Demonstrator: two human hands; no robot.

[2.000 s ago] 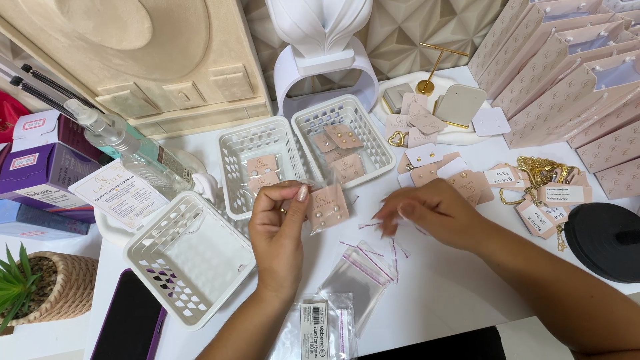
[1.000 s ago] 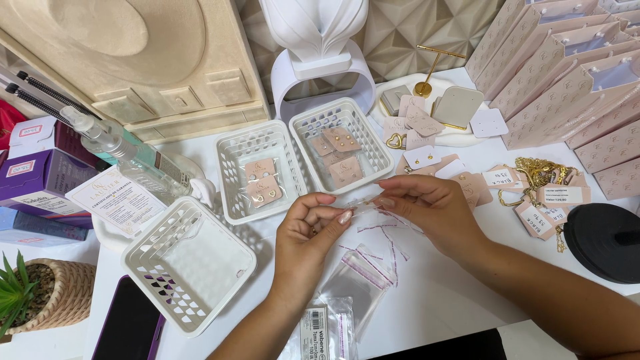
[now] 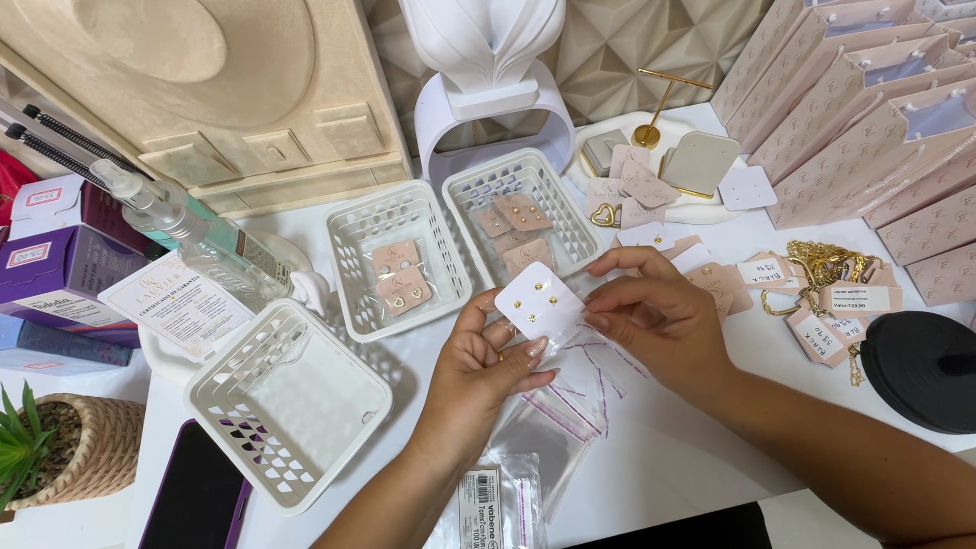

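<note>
A white earring card with several small gold studs (image 3: 540,303) is in a clear plastic bag between my hands. My left hand (image 3: 484,366) grips its lower left edge with thumb and fingers. My right hand (image 3: 656,313) pinches the bag at the card's right side. Below lie loose clear bags with purple-edged seals (image 3: 545,427) and a labelled pack of bags (image 3: 496,503). Behind my hands, two white plastic baskets hold bagged pink earring cards: the middle basket (image 3: 347,263) and the right basket (image 3: 583,229). A third white basket (image 3: 305,412) stands at the left with nothing seen inside.
At the right are pink cards (image 3: 709,282), tagged gold chains (image 3: 831,267), a black round stand (image 3: 926,374) and pink paper bags (image 3: 839,114). Spray bottles (image 3: 191,221), boxes (image 3: 57,267), a phone (image 3: 194,488) and a potted plant (image 3: 84,442) are at the left. A white bust (image 3: 488,53) stands behind.
My right hand, apart from the bag two seconds ago, now holds it. The card in my left hand showed a pink face then; a white face with gold studs shows now.
</note>
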